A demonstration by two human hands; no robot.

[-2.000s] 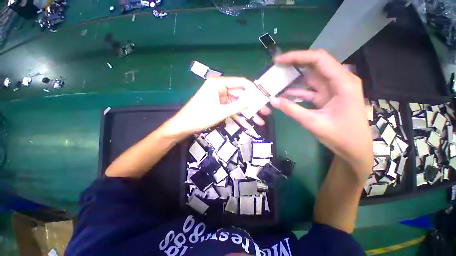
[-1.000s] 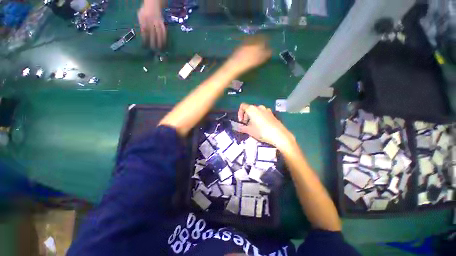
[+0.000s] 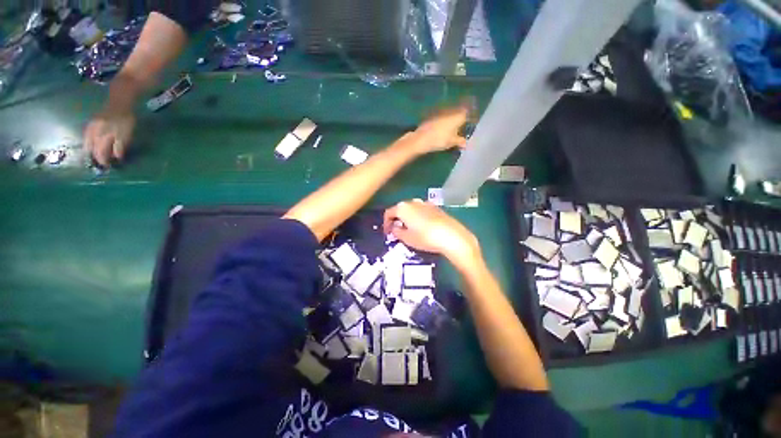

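Observation:
A divided black tray lies before me, its right compartment heaped with pale and dark near-square panels. My right hand is at the top edge of the heap, fingertips down by the panels; its grip is hidden. My left hand reaches over the bench beyond the tray, blurred, by a small dark piece beside the grey upright; its grip is unclear. A two-panel display module lies on the bench left of my left forearm, and a small white panel lies close to that forearm.
The slanting grey upright stands right of my left hand. Neighbouring trays of panels and a slotted tray are at right. Another person's hand is at far left, near small loose parts. Clear plastic film lies far right.
The two-panel module seen in both hands two seconds ago is no longer in sight in them. My left hand has gone out over the bench, my right down to the heap. The other person's hand moved left.

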